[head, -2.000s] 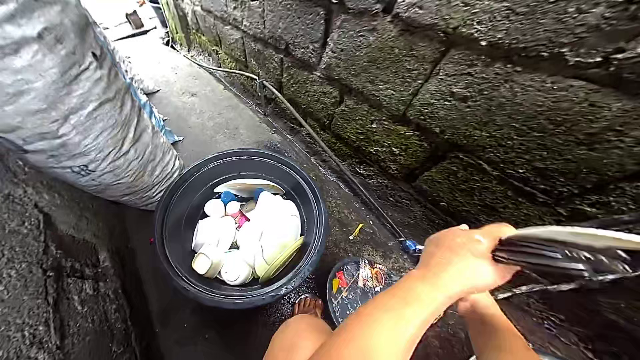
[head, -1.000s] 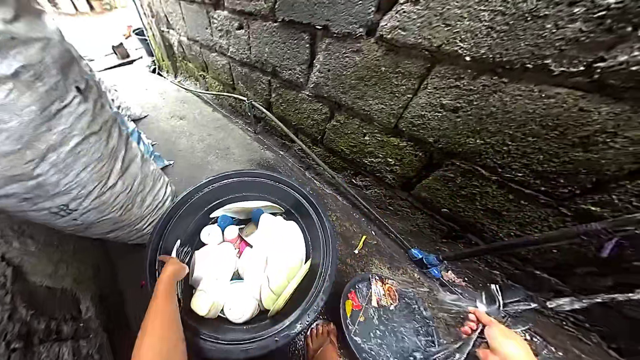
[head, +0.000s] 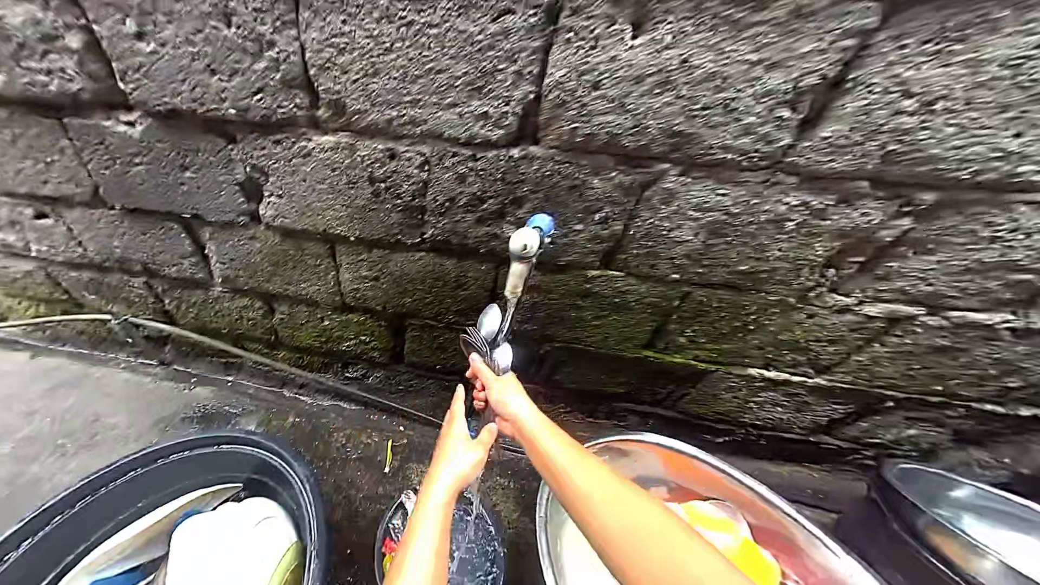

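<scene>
My right hand (head: 502,398) grips a bunch of metal spoons and forks (head: 489,335), their heads pointing up toward the wall. The bunch sits just under a faucet (head: 520,264) that has a blue part behind it, and water runs down over the cutlery. Close beside the handles is my left hand (head: 463,443), fingers apart and thumb near them; whether it touches them cannot be told. Water drips below my hands into a small dark basin (head: 479,540) holding water and bits of scraps.
A large black tub (head: 305,487) with white dishes stands at lower left. At lower right are a wide metal basin (head: 650,439) with yellow items and a dark-sided metal vessel (head: 959,487). A hose (head: 244,355) runs along the stone block wall (head: 731,227).
The view has swung right to the faucet. My left hand has left the rim of the black tub and is now beside my right hand, which still holds cutlery.
</scene>
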